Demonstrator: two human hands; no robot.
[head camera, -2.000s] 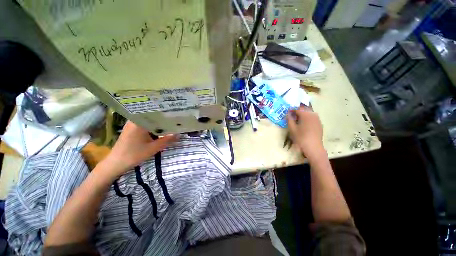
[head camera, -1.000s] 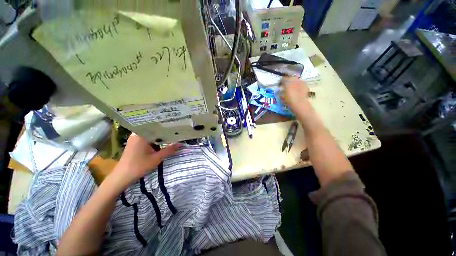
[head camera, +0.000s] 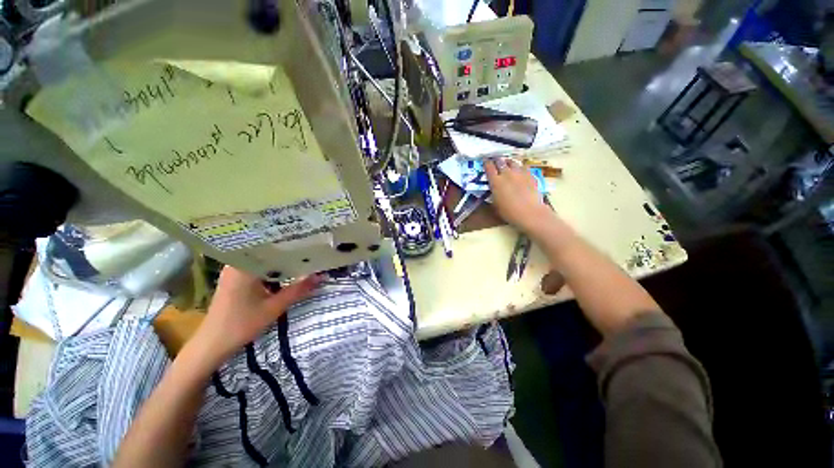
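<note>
A striped garment piece (head camera: 366, 366) with dark bands (head camera: 265, 375) lies over my lap and the table edge, its upper end under the sewing machine head (head camera: 210, 155). My left hand (head camera: 251, 302) rests on the cloth at the machine; its fingertips are partly hidden below the head. My right hand (head camera: 512, 190) is reaching over a blue packet (head camera: 471, 172) and paper slips on the right of the table. Its fingertips touch the packet area; whether they grip anything is unclear. Thread snips (head camera: 518, 257) lie on the table below my right forearm.
A dark phone-like rectangle (head camera: 498, 126) lies on white papers. A control box (head camera: 485, 62) with red digits stands behind. Pens (head camera: 440, 215) lie near the machine. A clear plastic bag (head camera: 128, 256) is at left. A stool (head camera: 709, 101) stands at far right.
My right hand moved from the packet's lower end up towards the phone, then back left over the packet. The packet has shifted up and left. My left hand stays on the cloth.
</note>
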